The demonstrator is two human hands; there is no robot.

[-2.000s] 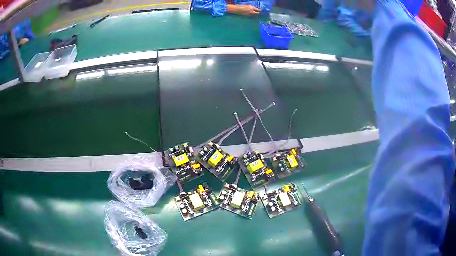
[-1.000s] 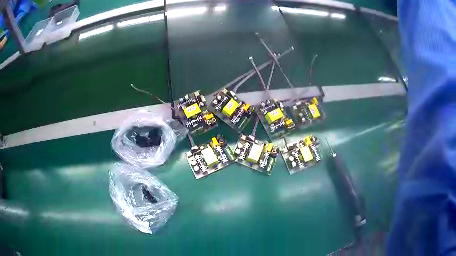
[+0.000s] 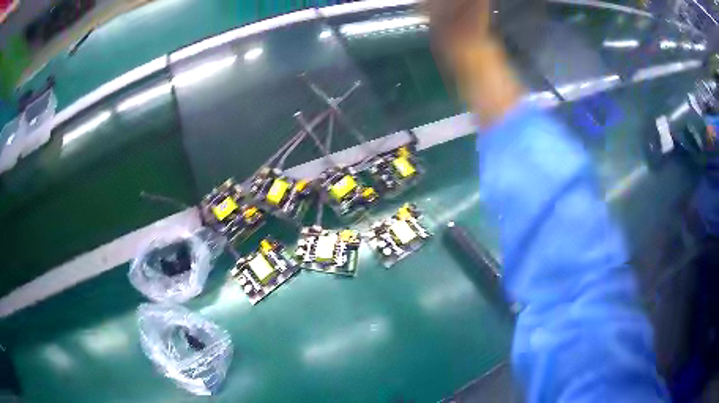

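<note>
Several power supply boards (image 3: 325,249) lie grouped in two rows on the green bench, each with a yellow or whitish transformer. Thin wire leads (image 3: 304,140) trail from the back row over the pale rail. Two clear plastic bags (image 3: 172,266) with dark contents lie left of the boards. A black electric screwdriver (image 3: 474,250) lies right of them, partly behind my sleeve. My right hand (image 3: 465,47) is blurred at the top edge, beyond the boards, its fingers unclear; I cannot tell whether it holds anything. My left hand is out of the picture.
The pale rail (image 3: 94,271) runs between the bench and the dark green belt (image 3: 87,181). Clear plastic trays (image 3: 30,122) stand at the far left. A blurred blue thing (image 3: 597,114) shows right of my sleeve. Part of a person in blue shows at the right edge.
The view has turned and tilted. My right hand has come into the picture at the top, with the sleeve reaching forward. The boards and bags keep their layout.
</note>
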